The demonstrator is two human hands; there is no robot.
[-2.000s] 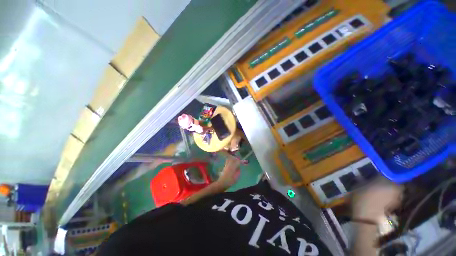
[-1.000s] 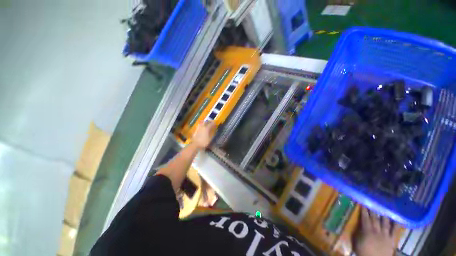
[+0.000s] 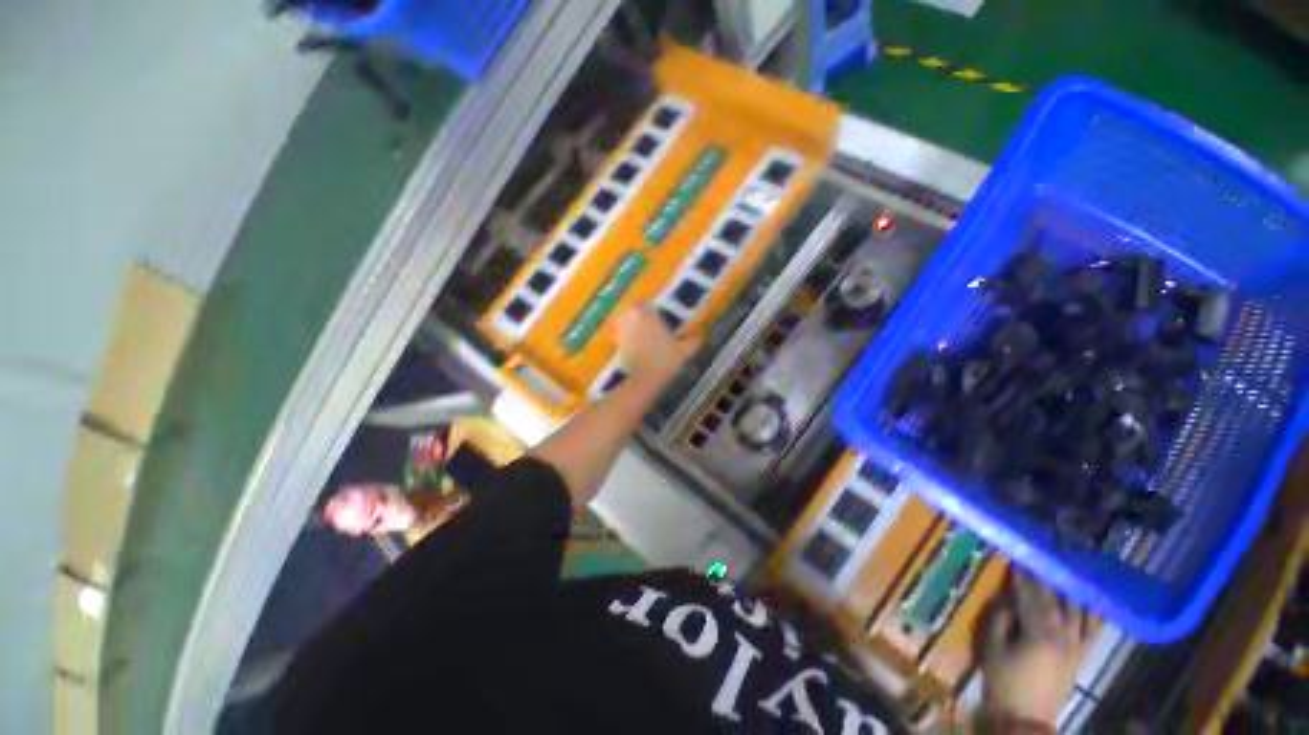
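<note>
An orange test tray lies slanted at centre left, with black square sockets in white strips and green connector boards between them. The sockets look unfilled. My left hand grips this tray near its lower right edge. A second orange tray lies at lower right, partly under a blue basket. The basket holds a heap of black adapters. My right hand is blurred at the basket's lower rim, over the second tray. Its fingertips are partly hidden, so its grip is unclear.
A grey station plate with round holes lies between the trays. An aluminium rail runs along the left. Another blue basket is beyond it. A person is at lower left. Cardboard boxes stand at far left.
My left hand has shifted right, and the left tray has moved away from the rail toward the round-holed plate. The view has turned. My right hand stays near the basket's lower rim.
</note>
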